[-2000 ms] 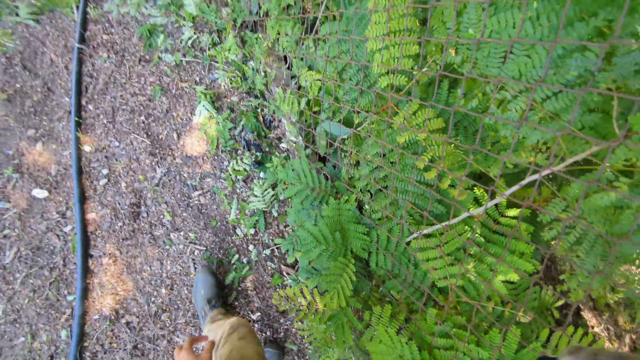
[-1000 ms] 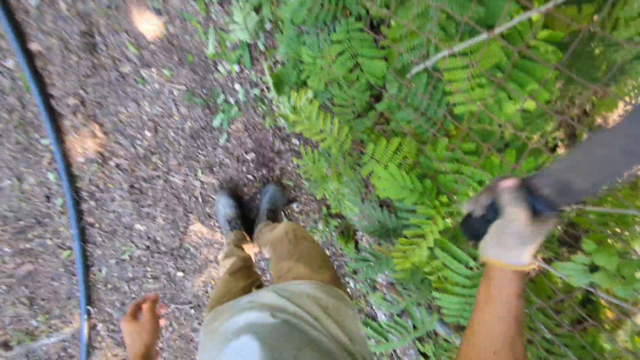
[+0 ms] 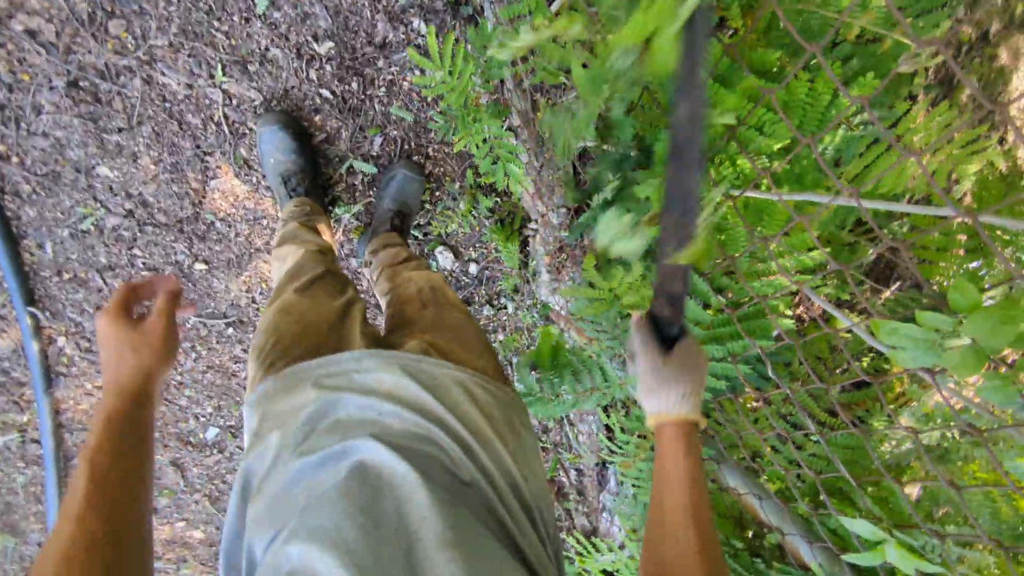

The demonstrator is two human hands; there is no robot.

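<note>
My right hand [image 3: 670,372], in a pale knit glove, grips the black handle of a machete [image 3: 685,160]. The dark, blurred blade points toward the top of the view, among green compound leaves [image 3: 624,232] beside a chain-link fence [image 3: 848,320]. Some leaves around the blade are blurred too. My left hand [image 3: 140,332] is bare and hangs over the ground at the left, its fingers loosely curled and apart, with nothing in it.
Leaf litter covers the ground [image 3: 144,200] under my dark boots [image 3: 290,160]. A black hose [image 3: 28,344] runs along the left edge. Pale branches [image 3: 864,204] cross behind the fence mesh, and a grey pole [image 3: 776,512] lies low at the right.
My right hand and the machete have come in from out of view; the blade has swung from pointing right to pointing up the view. The view has shifted strongly.
</note>
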